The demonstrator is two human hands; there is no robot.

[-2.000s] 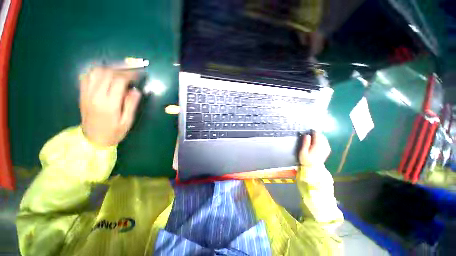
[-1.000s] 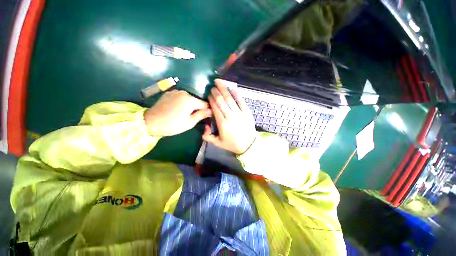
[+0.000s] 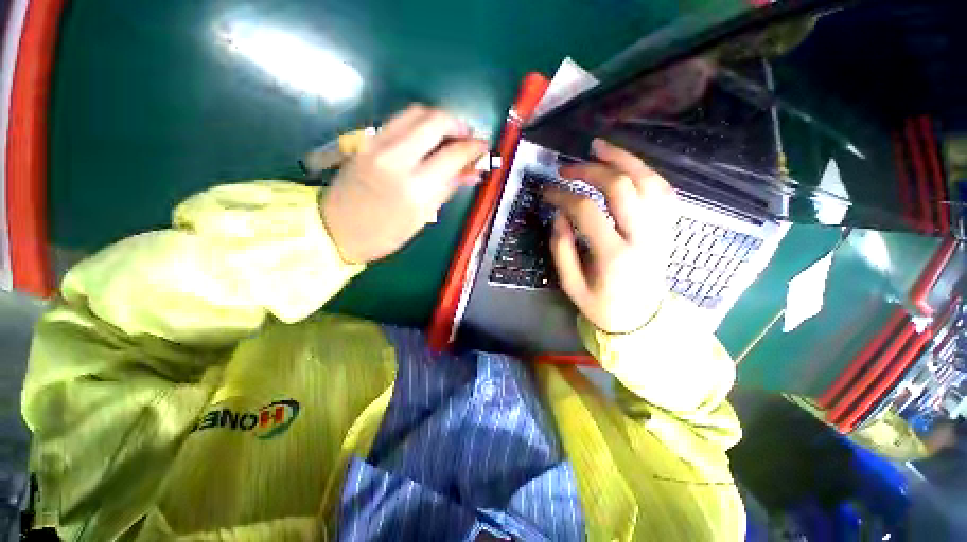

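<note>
The open laptop (image 3: 716, 259) sits tilted on a red-orange pad (image 3: 459, 277), its dark screen (image 3: 689, 111) towards the upper right. My left hand (image 3: 387, 191) is beside the laptop's left edge, its fingers pinching a small plug (image 3: 486, 163) with a pale end towards that edge. The fingers hide most of it; I cannot tell whether it is in a port. A blurred drive with a yellow part (image 3: 352, 143) shows behind my left hand. My right hand (image 3: 615, 233) is spread over the left part of the keyboard, holding nothing.
Right of the laptop, a white card (image 3: 809, 292) and a thin brown strip (image 3: 759, 336) lie on the green mat (image 3: 191, 116). Red pads (image 3: 885, 355) are stacked at the far right. A red and white edge (image 3: 37, 159) runs down the far left.
The laptop has shifted right and turned, showing more red pad. My right hand has moved from its left edge onto the keys. My left hand has moved up, near the drives.
</note>
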